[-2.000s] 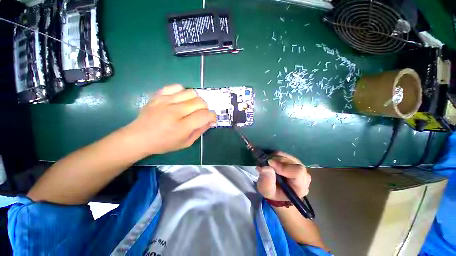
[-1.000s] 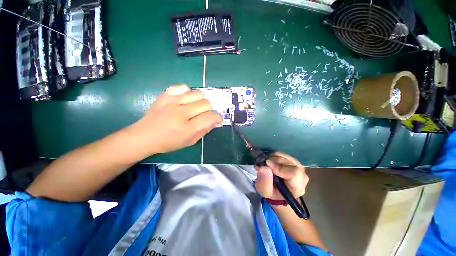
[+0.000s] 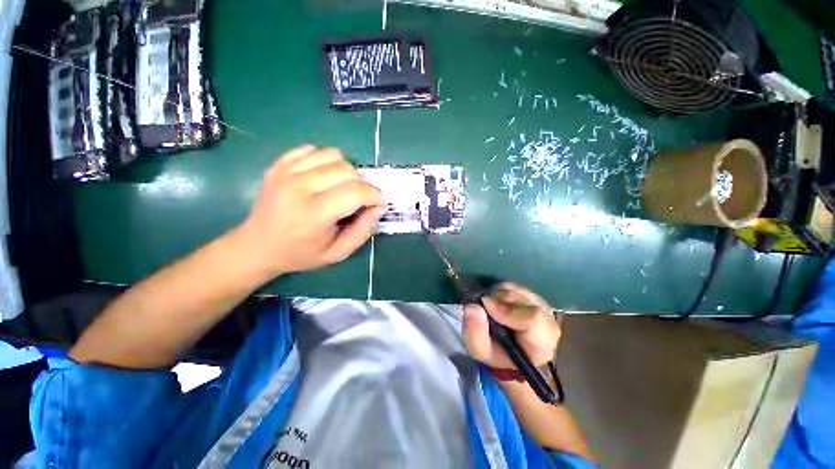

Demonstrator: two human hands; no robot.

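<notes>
The phone board assembly (image 3: 443,199) lies flat on the green bench, white at left with dark components at its right end. My left hand (image 3: 316,211) is over its left end, fingertips on or just above the white part; whether they pinch something thin is hidden. My right hand (image 3: 513,328) holds the black soldering iron (image 3: 511,344) like a pen. Its thin metal tip reaches the board's lower edge near the dark components. A black battery (image 3: 381,73) with white printed text lies behind the board, its thin leads at the lower right corner.
Stacked board assemblies (image 3: 170,78) stand at the back left, a thin pale line crossing them. White slivers (image 3: 549,158) are scattered right of centre. A cardboard tube (image 3: 705,183) lies at right, below a black fan (image 3: 676,62). A carton (image 3: 732,403) is at lower right.
The left hand has shifted slightly left on the board, its fingers more bunched, baring more of the white part. The iron tip stays at the board's lower edge. The whole view has shifted slightly.
</notes>
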